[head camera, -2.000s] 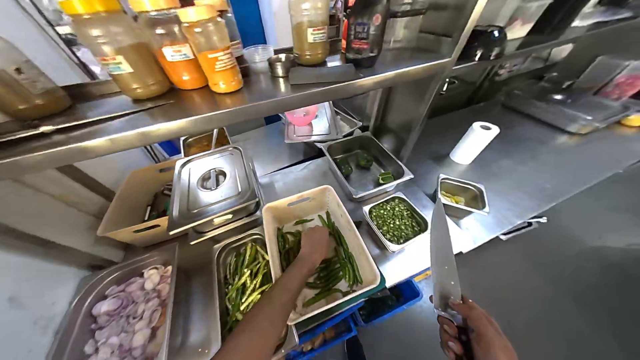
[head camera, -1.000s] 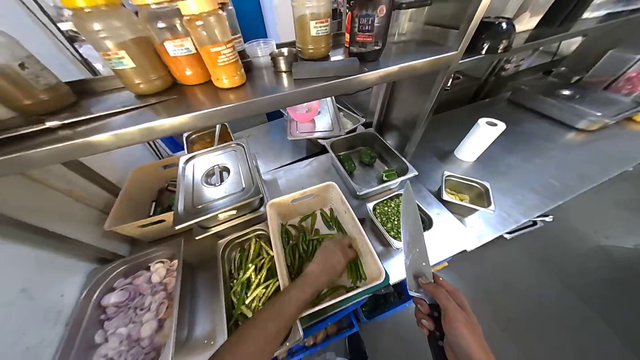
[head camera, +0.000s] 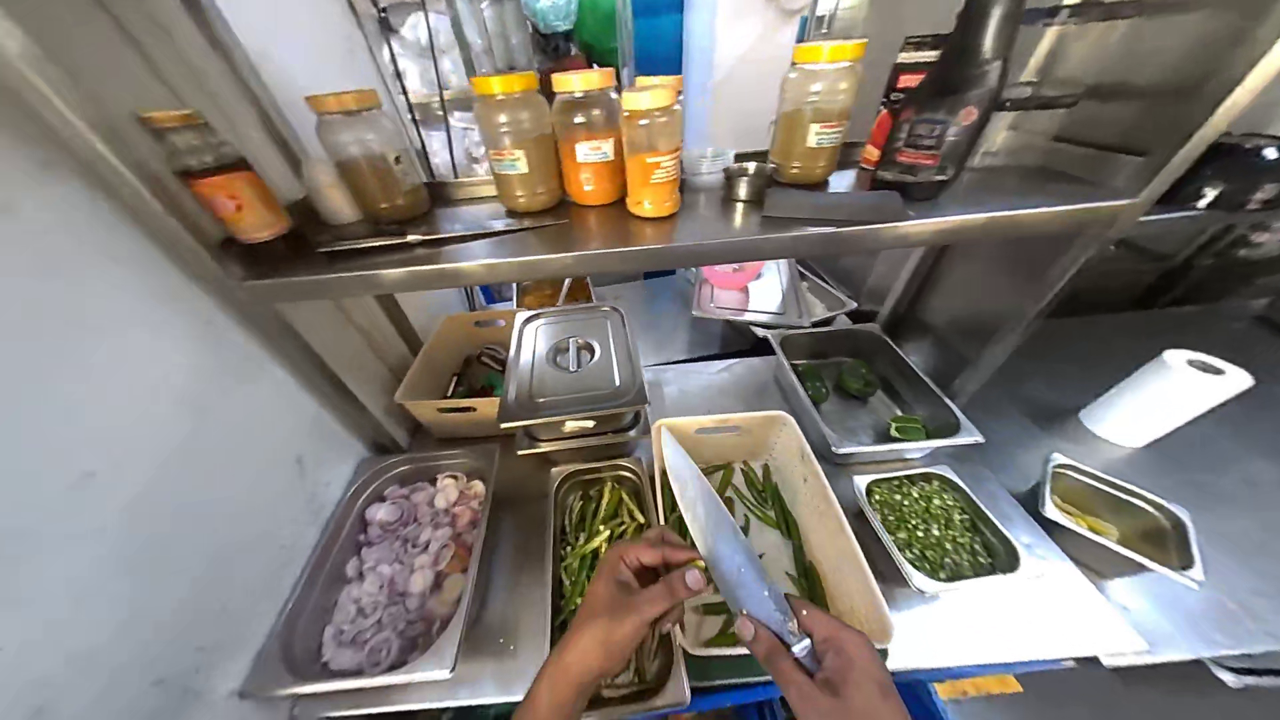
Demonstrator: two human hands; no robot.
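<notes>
My right hand point(head camera: 825, 660) grips a chef's knife point(head camera: 735, 550) by its handle end, its broad blade pointing up and left over a cream plastic bin point(head camera: 845, 570). Long green chillies point(head camera: 775, 505) lie in that bin. Close to the blade, my left hand point(head camera: 640, 590) pinches a small green piece, probably a chilli, mostly hidden by the fingers. Under and beside the left hand, a narrow steel pan point(head camera: 557, 500) holds slit green chillies point(head camera: 600, 530). Finely chopped green pieces point(head camera: 925, 525) fill a small steel pan point(head camera: 870, 490) on the right.
Sliced onions point(head camera: 400, 570) fill a steel pan point(head camera: 290, 610) at left. Behind stand a lidded steel container point(head camera: 570, 385), a cream bin point(head camera: 425, 400) and a pan point(head camera: 830, 430) with green peppers. Spice jars point(head camera: 517, 150) line the shelf point(head camera: 700, 240). A paper roll point(head camera: 1150, 400) lies right.
My left hand has come out of the cream bin with a small piece between its fingers. The knife has moved left, over the bin. The view has shifted left.
</notes>
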